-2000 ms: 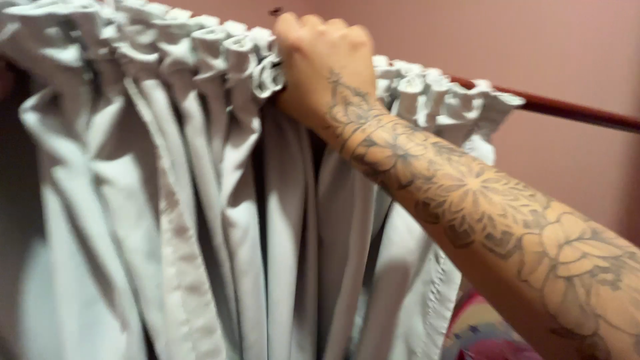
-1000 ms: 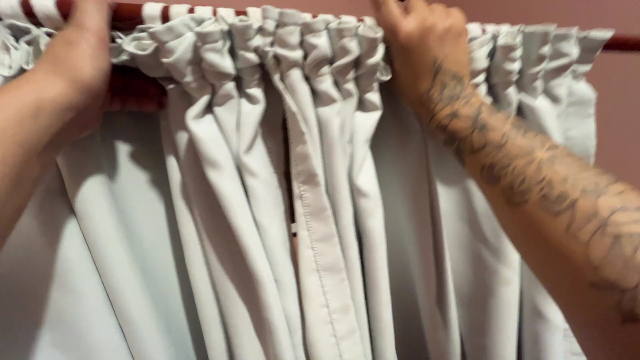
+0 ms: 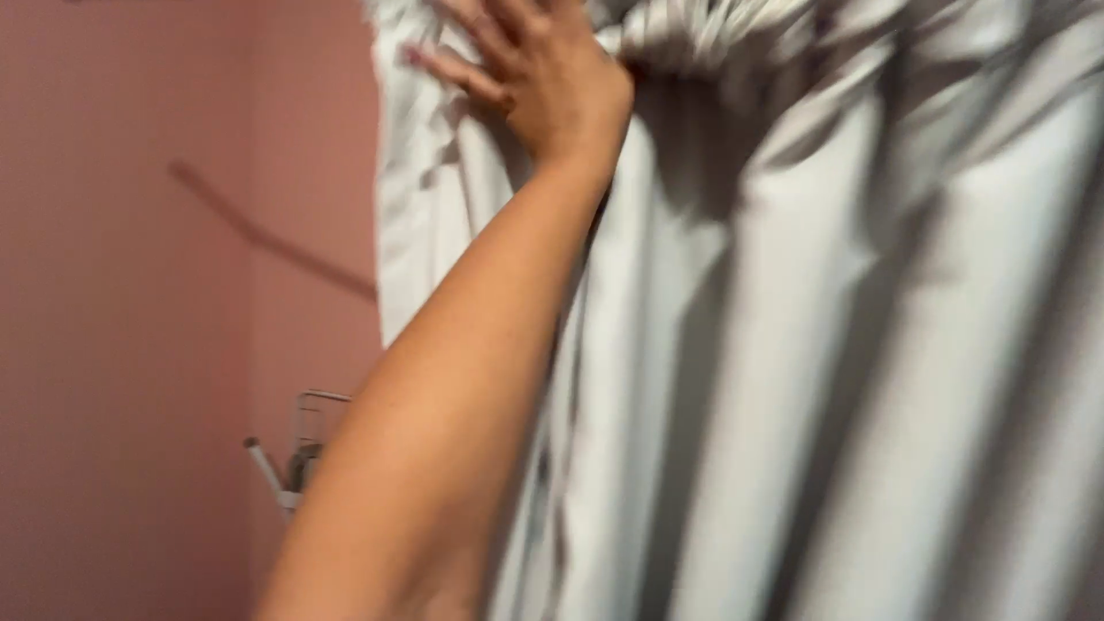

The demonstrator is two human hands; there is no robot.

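Pale grey-white fabric curtains (image 3: 776, 345) hang in gathered folds over the middle and right of the head view. My left hand (image 3: 552, 78) is raised at the top, near the curtain's left end, with its fingers spread against or just in front of the gathered heading. Nothing shows gripped in it. Blur hides exactly where the fingers touch. The rod is not clearly visible behind the bunched fabric. My right hand is out of view.
Pink walls (image 3: 155, 362) meet in a corner at the left, with a dark slanting line, perhaps a shadow, across them. A light metal frame or rack (image 3: 302, 448) stands low behind my forearm.
The view has swung far to the left, towards the wall corner. My right hand, at the curtain top in both earlier frames, has left the view. My left hand's fingers are now spread.
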